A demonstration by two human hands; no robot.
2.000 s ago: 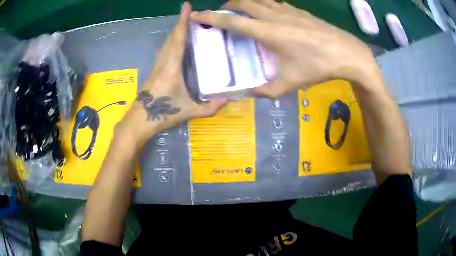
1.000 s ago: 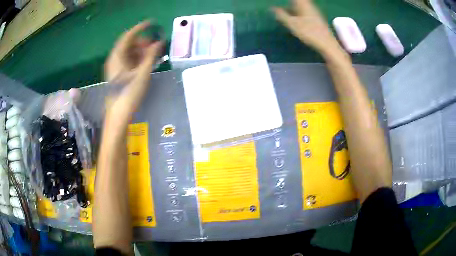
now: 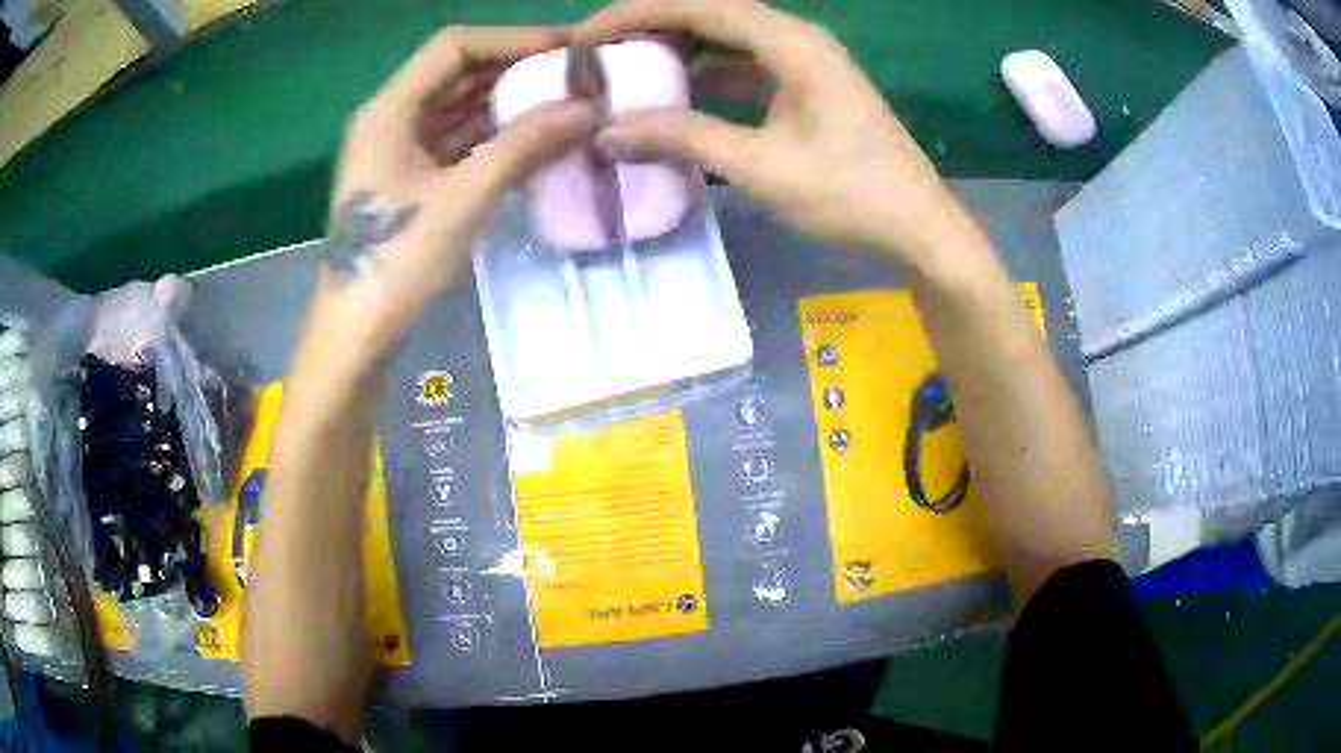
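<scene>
My left hand (image 3: 441, 162) and my right hand (image 3: 765, 133) are close together at the top centre. My left hand grips a pale pink rounded piece (image 3: 566, 199), and my right hand grips a second pink piece (image 3: 655, 191) side by side with it. A small dark strip (image 3: 585, 71), perhaps the cable, shows between them at the fingertips. The pieces are above the far end of a white insert tray (image 3: 618, 321) and hide that end. The tray's long side-by-side compartments look empty where they show. It lies on the grey-and-yellow printed sheet (image 3: 765, 544).
One pink piece (image 3: 1049, 99) lies on the green belt (image 3: 882, 74) at the upper right. Stacked ribbed trays (image 3: 1206, 294) stand at the right. A clear bag of black cables (image 3: 140, 471) lies at the left, beside white rounded pieces in a row (image 3: 18, 515).
My hands have come together, now holding two pink pieces. One of two pink pieces at the right is gone from the belt. The tray's compartments now show; the filled tray behind is no longer visible.
</scene>
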